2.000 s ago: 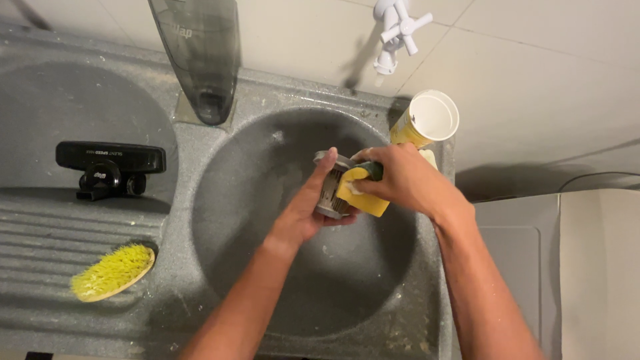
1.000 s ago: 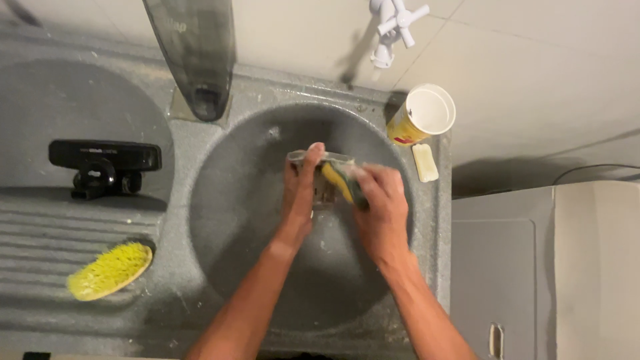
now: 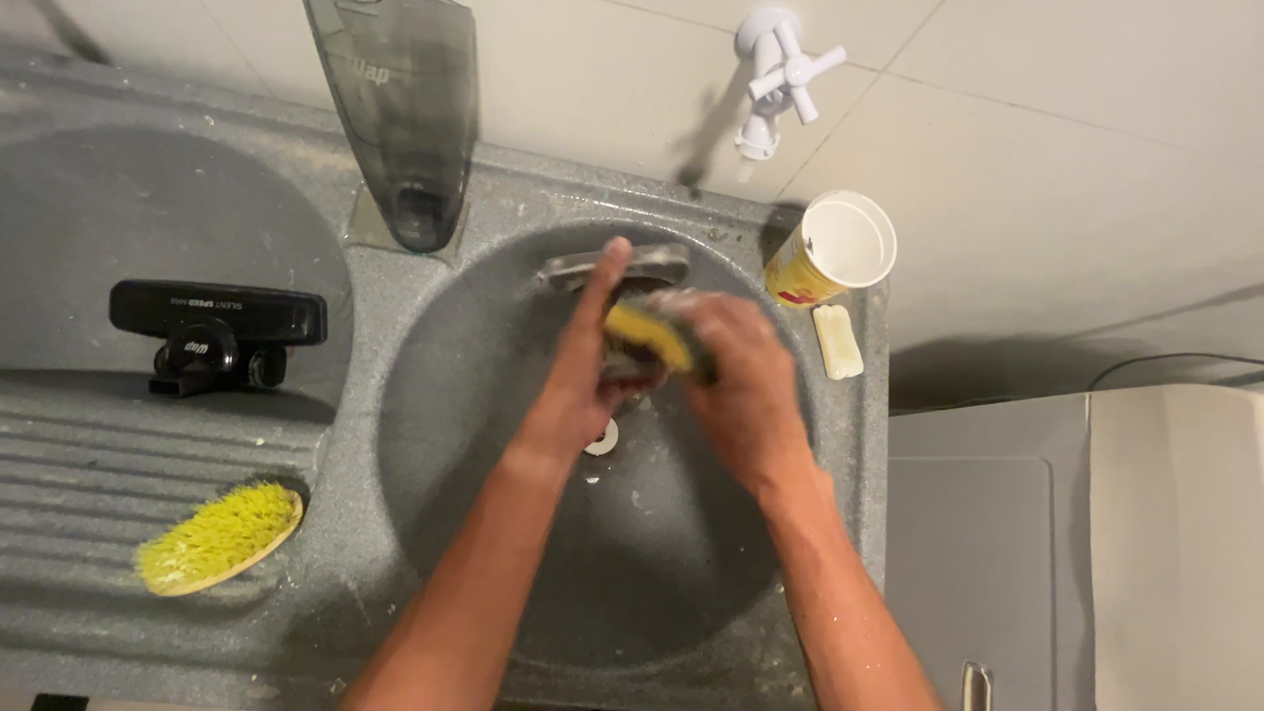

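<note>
Over the round sink basin point(image 3: 592, 573), my left hand point(image 3: 588, 360) grips a greyish part with a rounded, see-through-looking rim point(image 3: 652, 262); its exact kind is hard to tell. A yellow sponge with a dark green side point(image 3: 647, 334) is in my right hand point(image 3: 741, 370), pressed against or very close to that part. Motion blurs the right fingers and the sponge. My fingers hide much of the held part. Below the hands the white drain fitting point(image 3: 602, 437) shows partly.
A white tap point(image 3: 790, 74) juts from the wall. A yellow-and-white cup point(image 3: 805, 272) and a soap bar point(image 3: 838, 342) rest on the right rim. Leftward are a smoky clear container point(image 3: 405, 128), a black vacuum nozzle head point(image 3: 217, 316) and a yellow-bristled brush point(image 3: 222, 538).
The held part has been turned between the hands, and its rim now faces the back of the basin. The right hand with the sponge has shifted against it. The soap bar, mostly hidden at first, shows fully.
</note>
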